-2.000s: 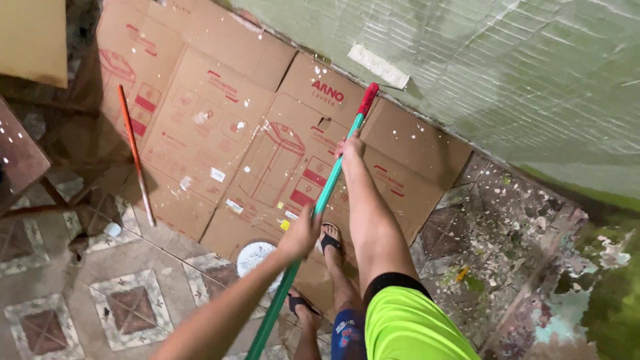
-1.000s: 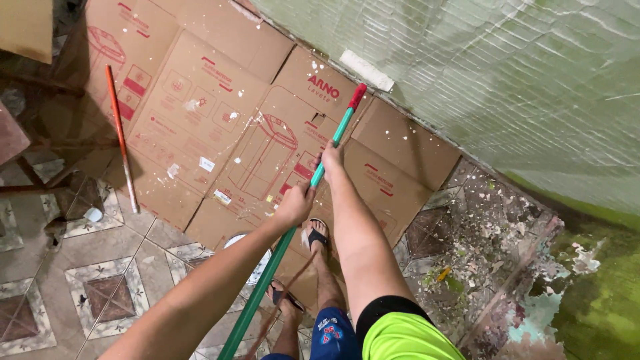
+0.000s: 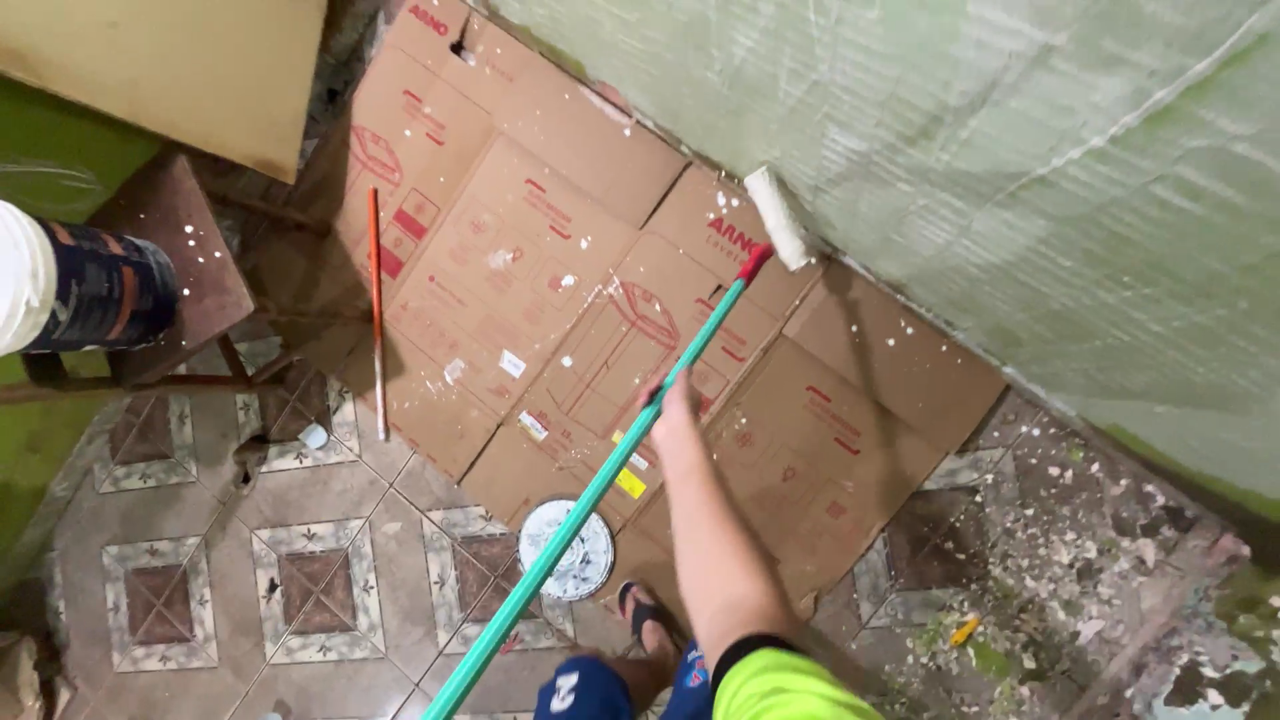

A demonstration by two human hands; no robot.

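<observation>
My right hand (image 3: 672, 408) grips the green pole (image 3: 600, 490) of a paint roller about midway along its visible length. A red fitting (image 3: 756, 264) joins the pole's far end to the white roller sleeve (image 3: 780, 218), which is at the foot of the pale green wall (image 3: 950, 150). The lower end of the pole runs out of the bottom of the view. My left hand is out of view. Flattened cardboard (image 3: 600, 330) with white paint spots lies under the roller and pole. A round, paint-marked lid (image 3: 566, 549) sits partly beneath the pole, near my sandaled foot (image 3: 645, 622).
An orange and white stick (image 3: 376, 310) lies on the left part of the cardboard. Further left, a paint bucket (image 3: 85, 285) rests on a brown stool (image 3: 205, 270). Paint flakes and debris (image 3: 1070, 560) cover the tiled floor at lower right. A cream board (image 3: 170, 70) is at upper left.
My left hand has let go of the pole and left the view. My right hand still holds it. The view has shifted left, bringing the bucket into sight.
</observation>
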